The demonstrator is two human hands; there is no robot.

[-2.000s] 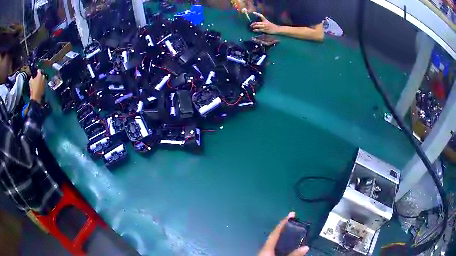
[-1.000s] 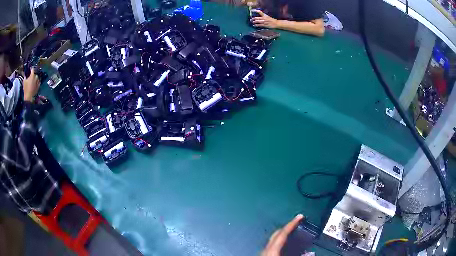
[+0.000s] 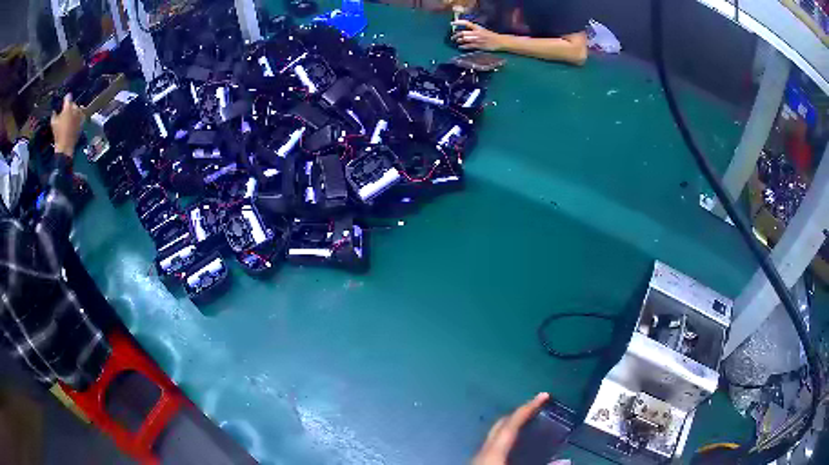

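My left hand (image 3: 510,434) is at the bottom edge, partly cut off. It holds a dark, flat-faced block, apparently a black housing (image 3: 544,436), with one long finger along its left side. A small bit of skin shows at the block's lower edge. The block's lower part is out of the picture. My right hand is not in view. The silver-white screw feeder (image 3: 668,363) stands just right of the block, its two stepped bays open upward.
A large heap of black units (image 3: 300,163) with white glints and red wires lies at the upper left. A black cable loop (image 3: 544,334) lies beside the feeder. A thick cable hangs at right. Other people's arms (image 3: 536,45) are at the far edge and left, near a red stool (image 3: 136,404).
My left hand and the block have shifted slightly, and the block is cut off more by the bottom edge than at first. The person at left has moved their hand.
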